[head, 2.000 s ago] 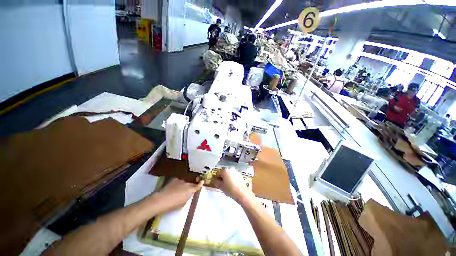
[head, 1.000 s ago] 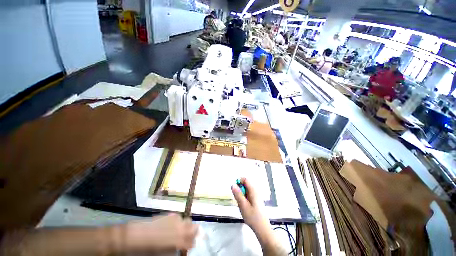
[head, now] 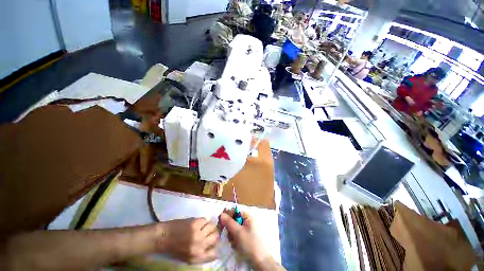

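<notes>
The white pattern sewing machine (head: 223,143) with the red mark stands in front of me. The yellow-gold clamp frame (head: 213,188) shows under its head, on a brown bag panel (head: 256,182). A narrow brown handle strap (head: 150,202) curves down over the white template sheet (head: 178,204) and passes out of sight behind my left arm. My left hand (head: 193,241) is over the sheet with its fingers bent together; whether they grip anything is hidden. My right hand (head: 245,235) holds a small tool with a blue-green grip (head: 238,216), its thin tip pointing up towards the clamp.
The shiny machine bed plate (head: 308,206) shows right of the template. A large brown panel pile (head: 63,159) lies left. The control screen (head: 382,172) and brown panels on edge (head: 371,233) are on the right. A person in red (head: 419,92) is at the far right.
The template, panel and strap have shifted left, uncovering the bed plate. My left hand has moved up from the front edge beside my right hand. The tool's tip now shows.
</notes>
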